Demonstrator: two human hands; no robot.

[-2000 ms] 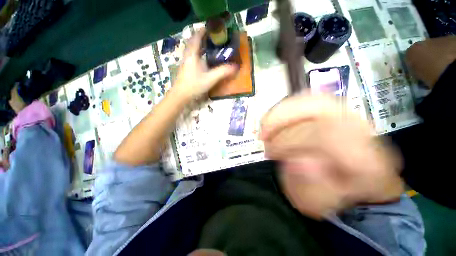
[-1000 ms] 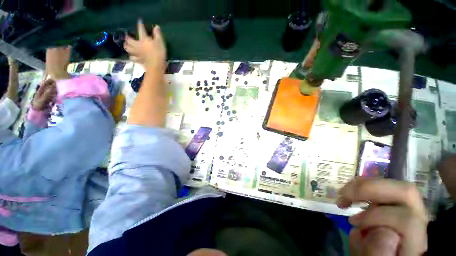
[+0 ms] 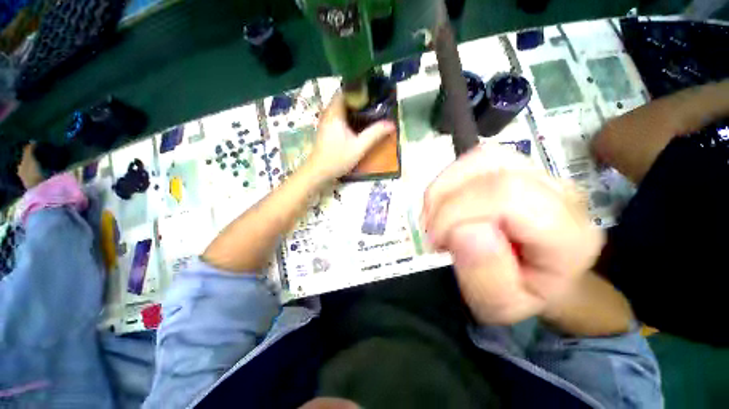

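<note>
My left hand (image 3: 340, 144) holds a black glossy cylindrical housing (image 3: 374, 108) on the orange press pad (image 3: 380, 160), under the brass-coloured ram (image 3: 355, 94) of the green hand press (image 3: 346, 40). The fingers behind the housing are partly hidden. My right hand (image 3: 511, 232) is closed around the lower end of the dark press lever (image 3: 457, 88), which slants up and away. The lever knob is hidden by the hand.
Two black housings (image 3: 505, 102) stand right of the lever. Small dark discs (image 3: 237, 152) and a dark cluster (image 3: 133, 179) lie left. Another housing (image 3: 268, 48) stands on the dark green surface. A black parts tray (image 3: 679, 64) is far right. Neighbours' arms (image 3: 651, 128) reach in from both sides.
My left hand has come back from reaching out over the green surface at left and now holds a housing on the pad. My right hand stays on the lever. The view has shifted.
</note>
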